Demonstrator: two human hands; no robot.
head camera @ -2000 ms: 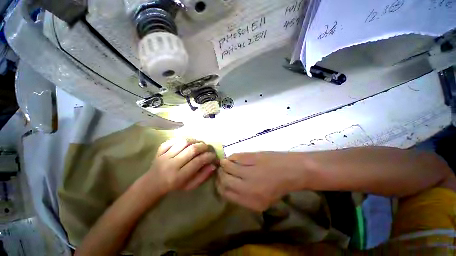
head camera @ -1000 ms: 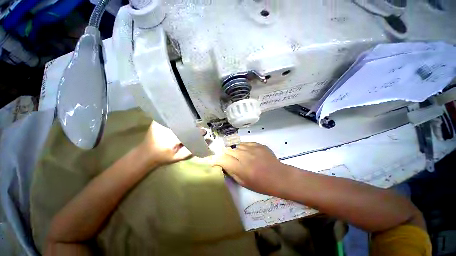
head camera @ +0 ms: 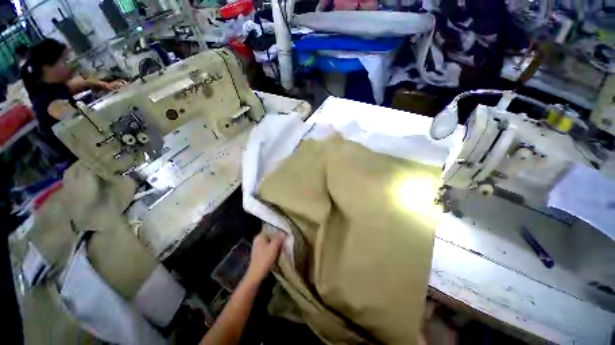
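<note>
A large khaki garment piece (head camera: 377, 236) lies over the white table and hangs over its front edge, its right edge at the lit needle area of the white sewing machine (head camera: 489, 151). White-grey lining (head camera: 266, 148) shows along its left side. My left hand (head camera: 268, 248) grips the garment's left edge, where khaki and pale cloth meet. My right hand is not in view.
A worn beige second machine (head camera: 162, 108) stands at left, with a khaki and pale cloth heap (head camera: 94, 249) before it. A machine lamp (head camera: 445, 122), paper sheet (head camera: 587, 195) and dark pen-length tool (head camera: 537, 247) are at right. A person (head camera: 50, 91) sits far left.
The view has swung back and left, so both machines show. My left hand has moved from the needle area to the garment's left edge. My right hand has left the picture.
</note>
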